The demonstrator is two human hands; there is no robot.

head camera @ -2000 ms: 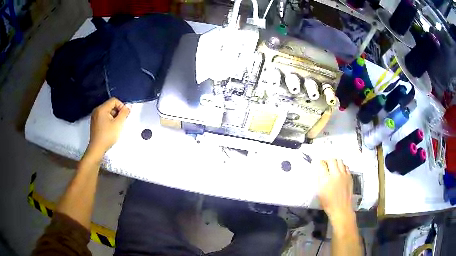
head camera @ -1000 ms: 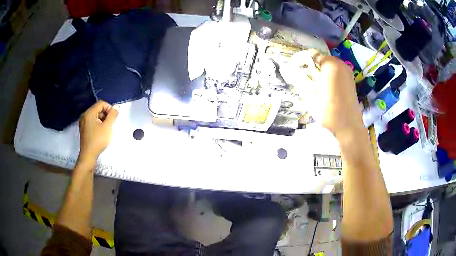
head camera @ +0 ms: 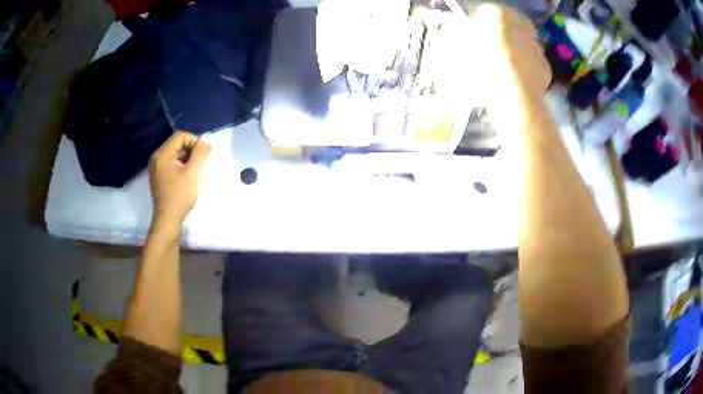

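Observation:
The dark navy garment lies heaped on the left of the white table. My left hand is at its lower edge, fingers curled with thumb and forefinger together; whether it pinches the edge is hard to tell. The pale overlock machine stands at centre with its front cover open, a yellow label showing; its right side is washed out by glare. My right hand is raised over the machine's upper right, its fingertips lost in the glare, so what it touches cannot be told.
Several thread cones, dark with pink ends, stand right of the machine, blurred. The white table's front edge runs above my lap. Yellow-black tape is on the floor at lower left.
My right hand has gone from the table's right front up to the machine and then further up along its upper right. My left hand stays by the garment's edge. The view has shifted.

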